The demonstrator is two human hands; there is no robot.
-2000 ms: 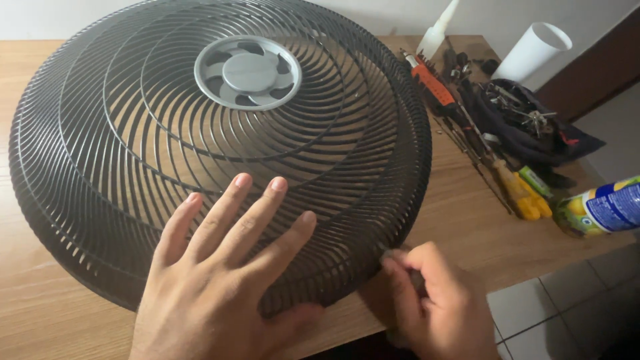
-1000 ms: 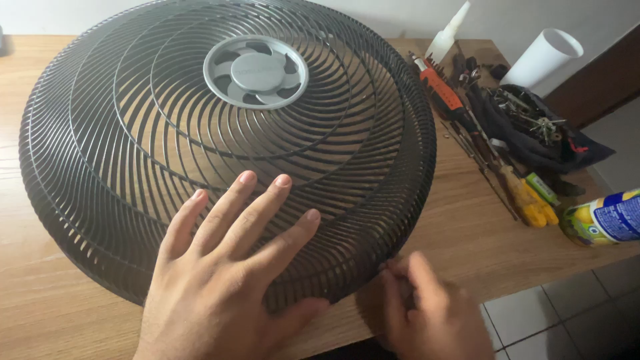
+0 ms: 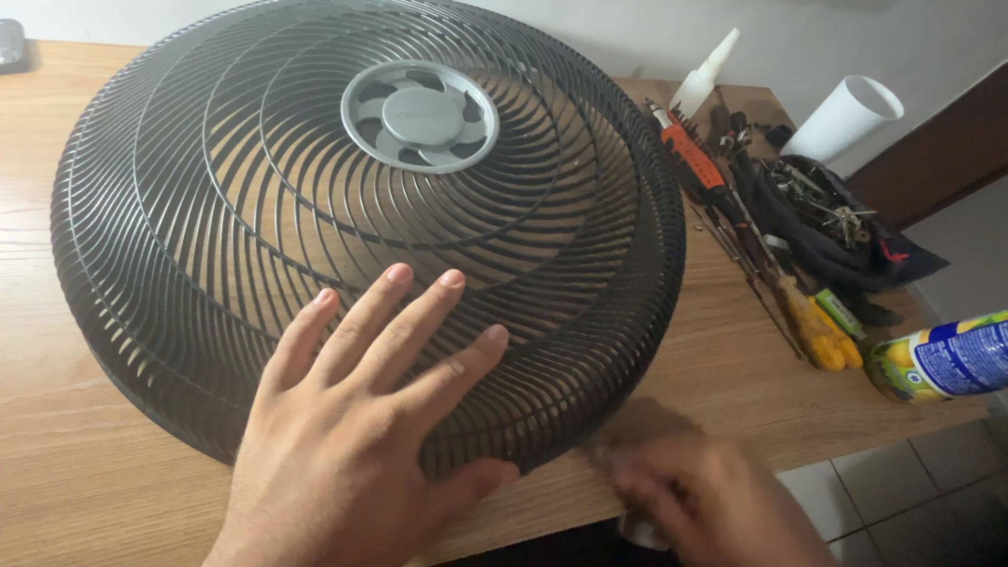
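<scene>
A round black plastic fan grille (image 3: 378,213) with a grey centre cap (image 3: 423,116) lies on the wooden table (image 3: 732,394). My left hand (image 3: 370,402) rests palm down on the near side of the grille, fingers spread, holding nothing. My right hand (image 3: 693,488) is just off the grille's near right rim, over the table's front edge. Its fingers are curled and blurred by motion; whether something small is in them cannot be made out.
Right of the grille lie an orange-handled tool (image 3: 693,157), yellow-handled screwdrivers (image 3: 823,331) and a dark pouch of metal bits (image 3: 835,220). Behind stand a white nozzle bottle (image 3: 697,87) and a white cup (image 3: 843,118). A printed can (image 3: 945,358) is near the right edge.
My right hand was at the grille's near right rim and has come slightly away from it. My left hand has stayed on the grille.
</scene>
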